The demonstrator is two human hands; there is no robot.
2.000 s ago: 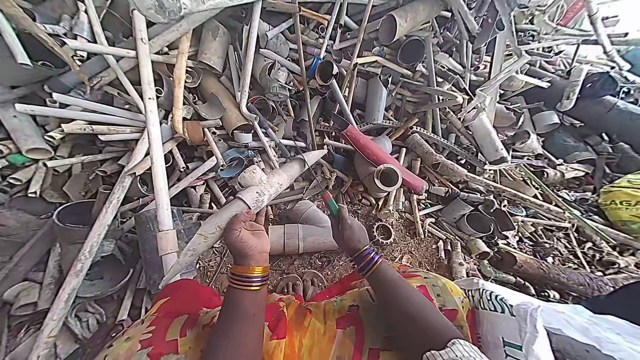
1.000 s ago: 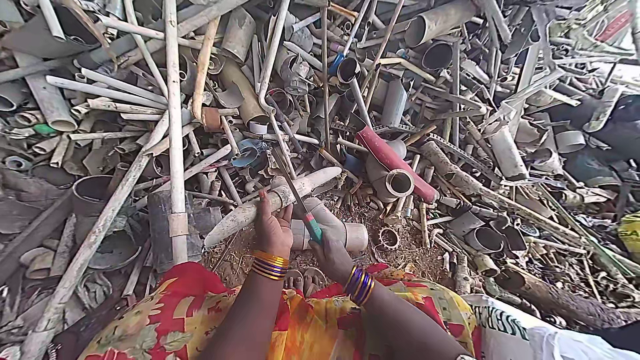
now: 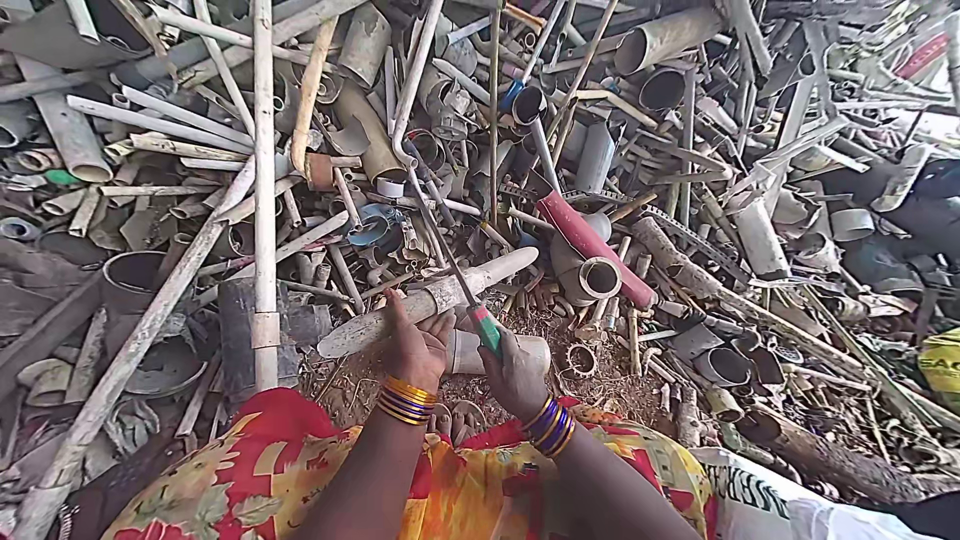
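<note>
My right hand (image 3: 517,375) is closed around the green and red handle of a long-bladed tool (image 3: 489,330), perhaps a knife or a saw. Its thin dark blade points up and left, crossing over a pale, dirty plastic pipe piece with tapered ends (image 3: 360,330). My left hand (image 3: 417,351) is at the lower side of that piece, palm up, thumb against it and fingers partly curled. Beneath the hands a short grey pipe fitting (image 3: 466,352) lies on the ground, partly hidden by my right hand.
Scrap plastic pipes are heaped all around. A long pale pipe (image 3: 265,187) stands out at the left, a red pipe (image 3: 596,247) beside a grey elbow fitting (image 3: 600,279) at the right. A white sack with writing (image 3: 757,491) lies at lower right, a yellow bag (image 3: 941,364) at the right edge.
The tapered pipe piece has turned from a steep slant to a flatter one and sits lower. The tool's blade, hard to make out two seconds ago, now lies across it.
</note>
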